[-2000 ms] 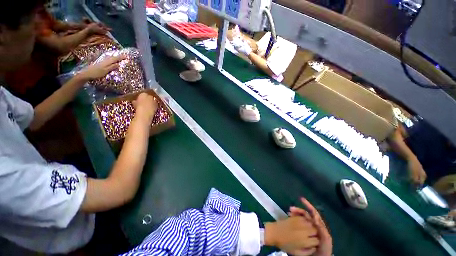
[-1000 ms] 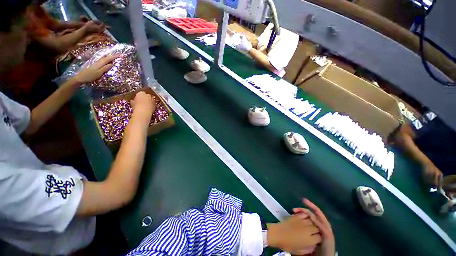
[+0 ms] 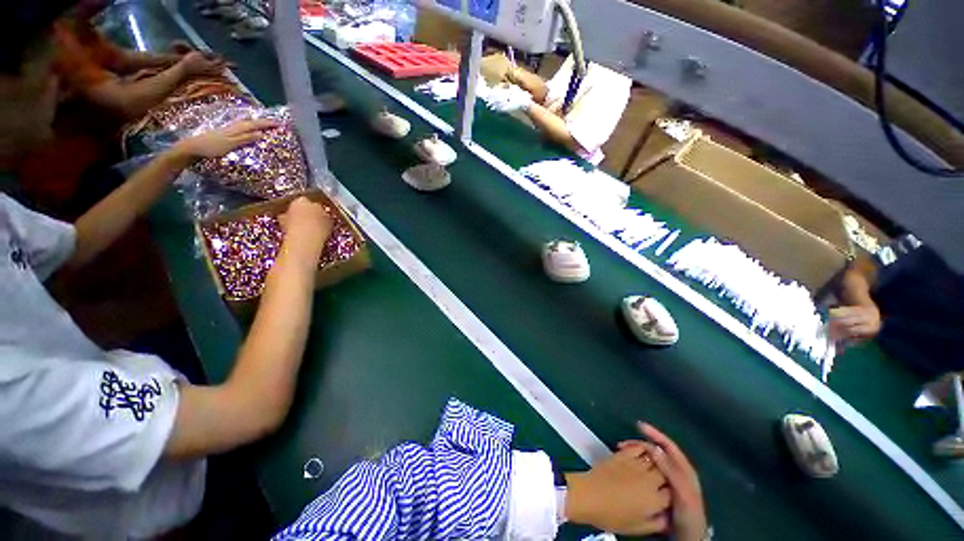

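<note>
My left hand [image 3: 616, 492], with a blue-striped sleeve and white cuff, rests against my right hand [image 3: 685, 492] at the bottom edge, by the belt's near rail. Its fingers are bent and partly hidden. My right hand has extended fingers behind it; its wrist is cut off by the frame. No object shows in either hand. Off-white oval bases with small fittings lie spaced on the green belt: one right of my hands [image 3: 810, 445], one farther up [image 3: 649, 320], another beyond it [image 3: 566, 261]. None touches my hands.
At left, a person's hands are at a carton [image 3: 285, 277] and bag [image 3: 257, 159] of coppery parts. A small clear ring [image 3: 313, 468] lies on the bench. White rods [image 3: 740, 291] line the far rail, with a brown carton [image 3: 751, 217] and other workers' hands behind. A grey post [image 3: 296, 95] rises left.
The bases have moved along the belt toward the lower right. The far-right worker's hand has moved to the end of the rods. My hands have stayed nearly still.
</note>
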